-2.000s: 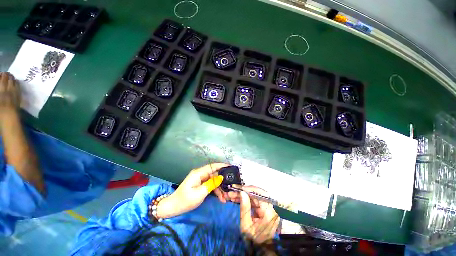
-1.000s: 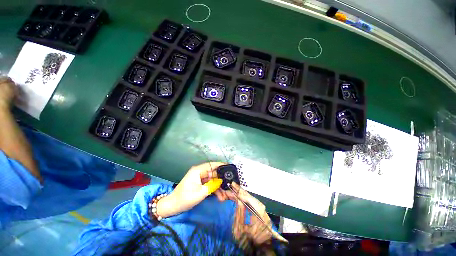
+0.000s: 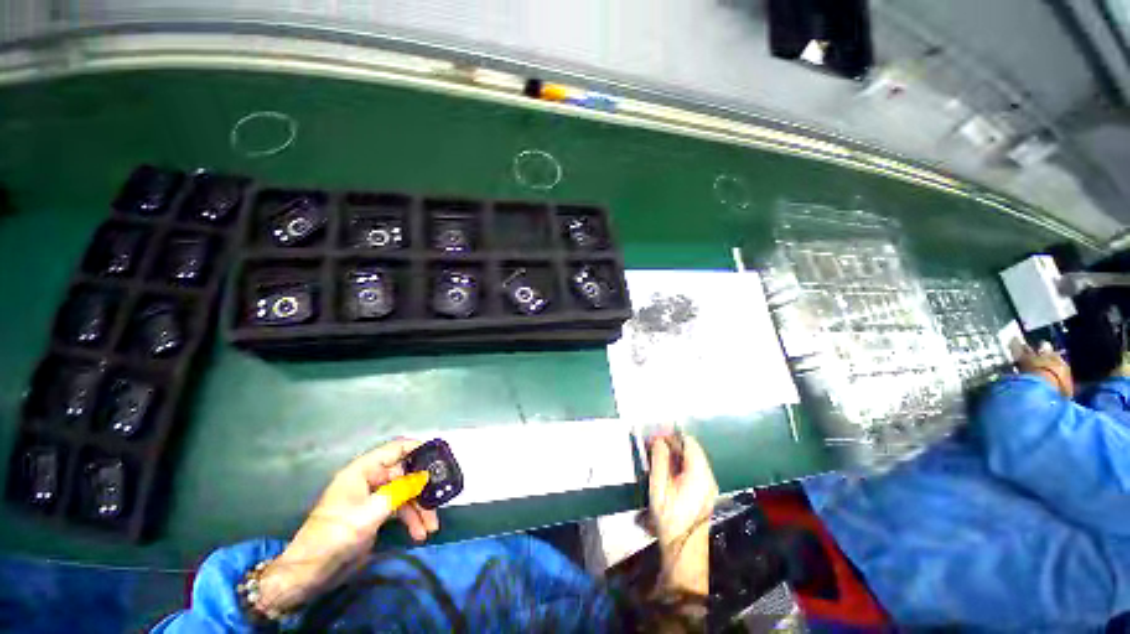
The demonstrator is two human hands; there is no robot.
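My left hand (image 3: 345, 526), with a yellow finger cot (image 3: 402, 490) on one finger, grips a glossy black rounded-square housing (image 3: 436, 472), its round centre facing up. The hand is over the left end of a narrow white strip (image 3: 545, 458). My right hand (image 3: 682, 495) is at the strip's right end, just below the larger white paper sheet (image 3: 713, 372). Its fingers are close together; a thin dark shape shows at them, too blurred to tell whether it is the tweezers. A loose dark heap of small parts (image 3: 665, 312) lies on the sheet.
A stacked black foam tray (image 3: 434, 337) holds housings, one pocket empty. Another foam tray (image 3: 167, 415) lies angled at left. Clear blister trays (image 3: 861, 322) are at right. A marker pen (image 3: 564, 93) lies on the rear ledge. Another person's blue sleeve (image 3: 1053, 427) is at far right.
The view has swung right. My right hand has left the housing and moved right to the strip's far end. My left hand still holds the housing.
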